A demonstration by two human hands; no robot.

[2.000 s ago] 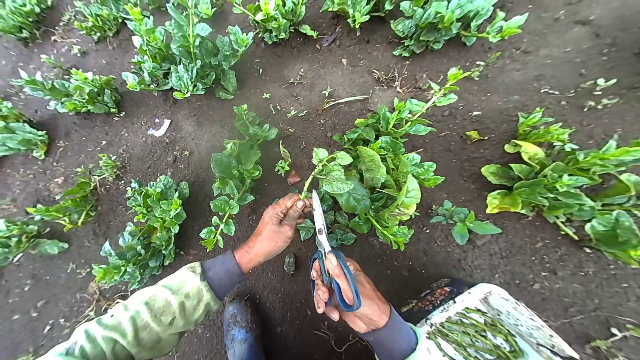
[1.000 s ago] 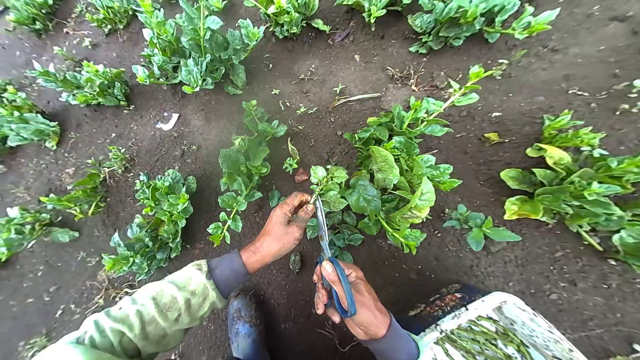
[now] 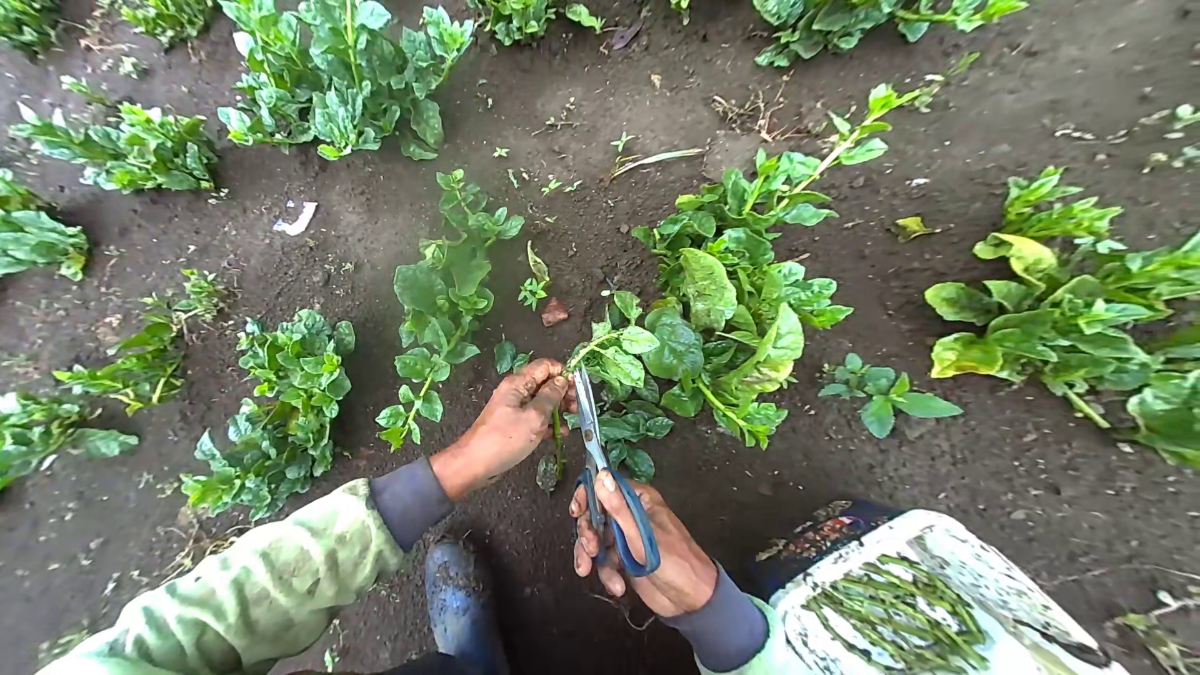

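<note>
My left hand (image 3: 511, 417) pinches a green leafy stem (image 3: 592, 349) between thumb and fingers, just left of a leafy plant (image 3: 722, 300) growing in the soil. In my right hand (image 3: 647, 544) are scissors (image 3: 592, 436) with blue handles, their metal blades pointing up and nearly together. The blade tips are beside my left fingertips, at the stem. A short piece of stem shows below my left fingers. Whether the blades touch the stem cannot be told.
A dirty white container (image 3: 1012, 581) holding cut green stems (image 3: 900, 609) stands at the lower right. A blue boot (image 3: 461, 600) is at the bottom. More leafy plants (image 3: 441, 300) grow in rows around, with a small reddish stone (image 3: 554, 312) ahead of my left hand.
The scissors were spread wider two seconds ago and are now nearly closed. The leafy stem tip at my left fingers has tilted to the right. The view has shifted slightly.
</note>
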